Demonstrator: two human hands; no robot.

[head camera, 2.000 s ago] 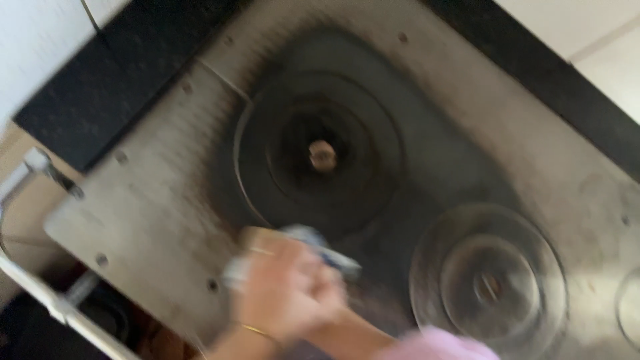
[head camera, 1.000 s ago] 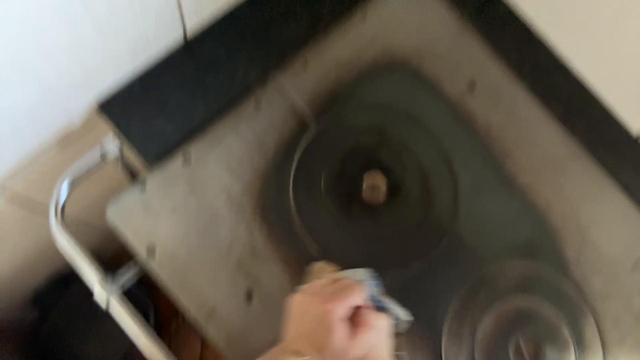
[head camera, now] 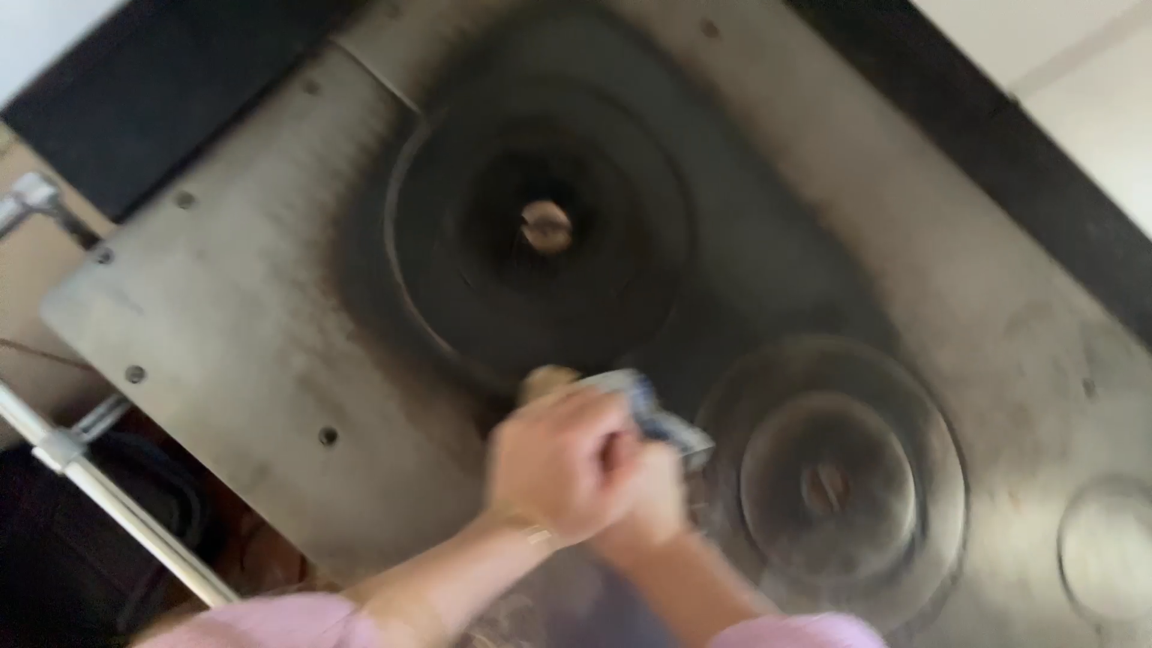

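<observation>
Both my hands are pressed together low in the middle of the head view, over the metal top of a wood-burning stove (head camera: 234, 333). My left hand (head camera: 558, 459) wears a thin bracelet at the wrist and lies against my right hand (head camera: 652, 486). A crumpled blue-and-white cloth or paper (head camera: 661, 423) sticks out past the fingers, and a small tan piece (head camera: 547, 382) shows in front of them; blur hides which hand grips each. Just beyond lies a large, blackened round plate (head camera: 621, 270) with a rusty centre disc (head camera: 546, 227). A smaller ringed plate (head camera: 828, 490) is to the right.
A metal rail (head camera: 135, 517) runs along the stove's left side, above a dark container (head camera: 90, 558). Black stone edging (head camera: 180, 99) borders the stovetop at the upper left, and more black edging (head camera: 990, 153) at the upper right. Another round plate (head camera: 1111, 549) shows at the right edge.
The view has shifted between frames. My hands stay together with the cloth or paper, near the lower edge of the large round plate.
</observation>
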